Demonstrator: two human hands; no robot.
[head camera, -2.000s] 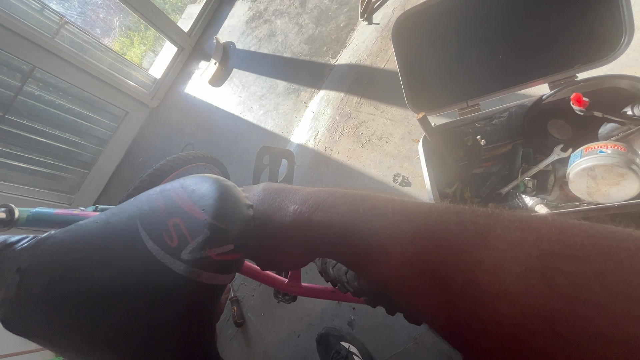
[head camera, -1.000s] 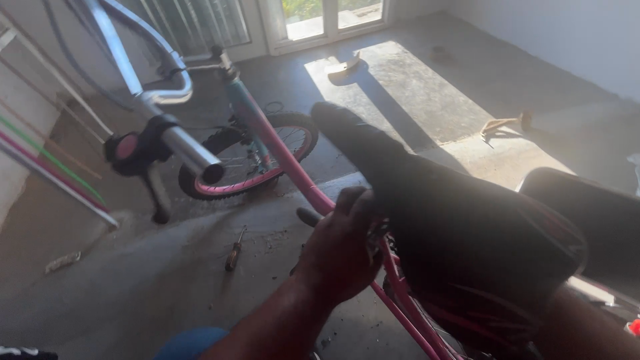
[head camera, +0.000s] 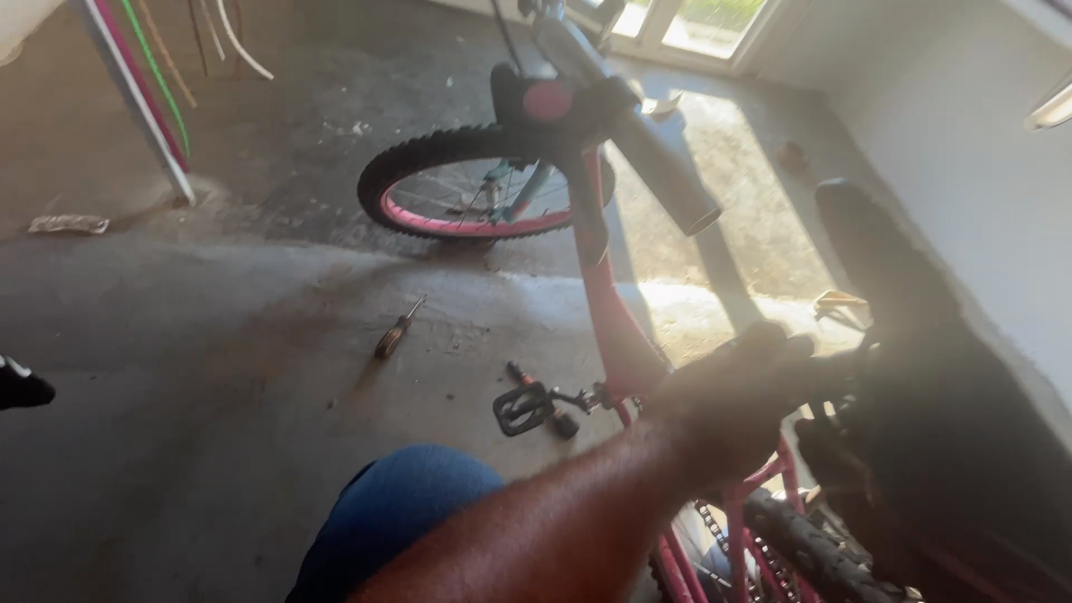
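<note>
My left hand (head camera: 745, 389) is curled at the underside of a dark bicycle saddle (head camera: 930, 377); glare and shadow hide its exact grip. My right hand cannot be made out. The pink bicycle frame (head camera: 615, 327) runs from the handlebar down past my left hand. A bare metal handlebar end (head camera: 670, 172) points toward me, beside a black control clamp (head camera: 548, 105) with a pink face. Beyond it is the front wheel (head camera: 477, 226) with a pink rim. The black pedal (head camera: 523, 409) and the knobby rear tyre (head camera: 812, 544) are lower down.
A screwdriver (head camera: 394, 337) lies on the concrete floor, and an orange and black tool (head camera: 563, 423) lies partly behind the pedal. Coloured tubes or rods (head camera: 138, 100) stand at upper left. A black shoe tip (head camera: 23, 387) shows at the left edge, my jeans-covered knee (head camera: 410, 494) below.
The view has swung widely. My left hand, absent two seconds ago, was at the saddle's front one second ago and is still at the saddle. The right forearm has gone out of sight.
</note>
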